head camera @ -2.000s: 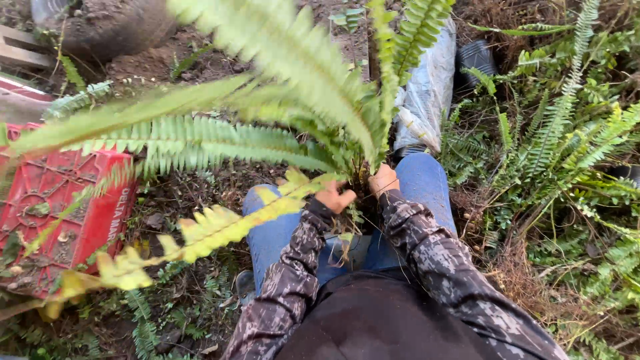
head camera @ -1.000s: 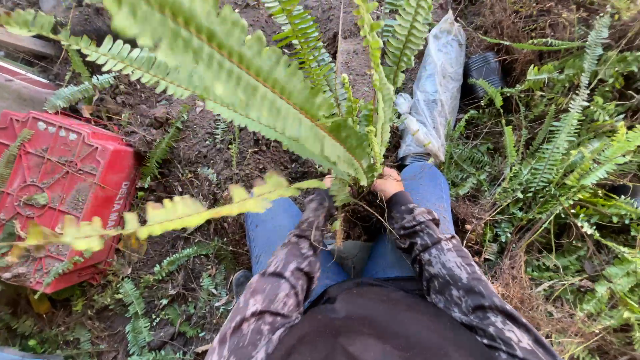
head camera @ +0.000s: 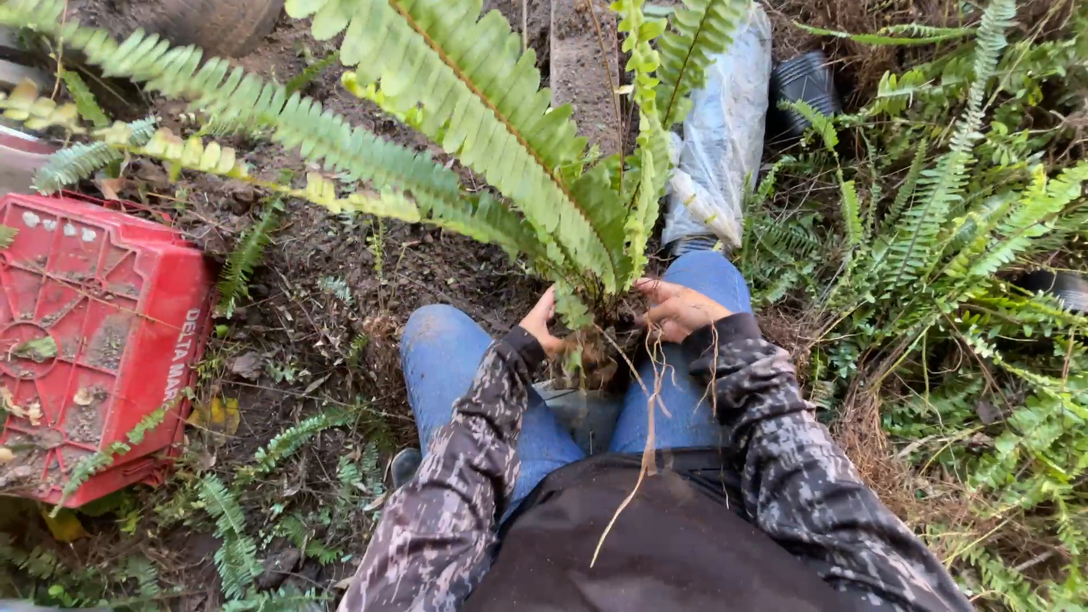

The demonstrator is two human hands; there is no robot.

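Note:
A fern plant (head camera: pixel 595 229) with long green and yellowing fronds stands upright between my knees, its base held from both sides. My left hand (head camera: pixel 541 323) grips the base on the left, partly behind small fronds. On the right, my right hand (head camera: pixel 680 308) closes around the base, with fingertips hidden among the stems. Thin pale roots (head camera: pixel 651 408) dangle below it toward my lap. The underside of the plant is mostly hidden by leaves and shadow.
An upturned red plastic crate (head camera: pixel 153 314) lies on the soil at left. Ahead are a plastic-wrapped bundle (head camera: pixel 722 127) and a black plastic pot (head camera: pixel 803 89). Dense ferns (head camera: pixel 926 229) grow along the right. A tyre-like round object (head camera: pixel 217 25) sits at upper left.
The fronds have shifted and the plant has turned or tilted between my hands. Long roots now hang over my lap. My right hand shows more of its back than before.

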